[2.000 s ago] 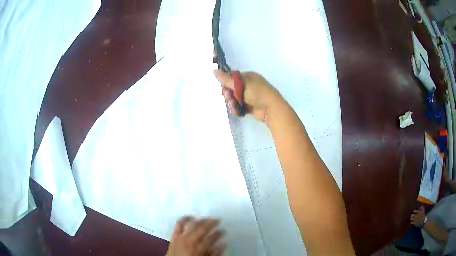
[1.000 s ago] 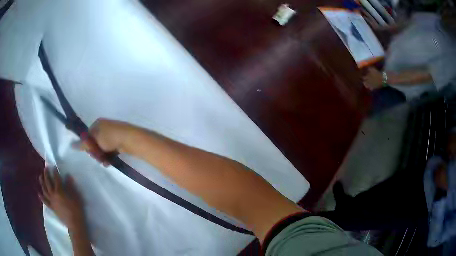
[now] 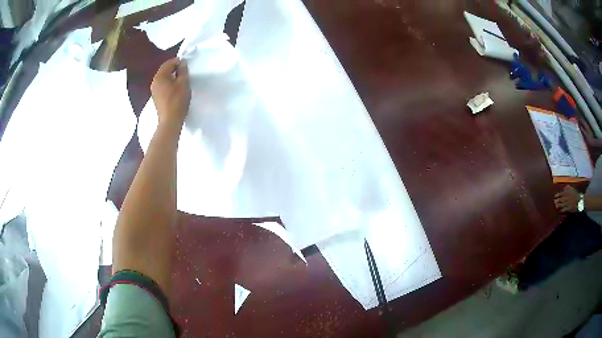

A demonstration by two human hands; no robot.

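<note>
My left hand reaches up from the bottom left and pinches the edge of a white cut panel, whose top is gathered and creased at the fingers. The panel partly overlies a long white piece with faint lines near its lower end. The dark shears lie over that lower end, blades pointing up; their handles are hard to make out at the bottom edge. My right hand is not in view.
More white pieces lie at the left, with small offcuts near the front. A crumpled scrap, a notepad, a blue item and an orange-edged board are at the right. A person's hand is beside the board.
My left hand has moved up and taken hold of the panel. My right hand has left the view, and the shears are now at the bottom. The panel has shifted away from the long piece's lower end.
</note>
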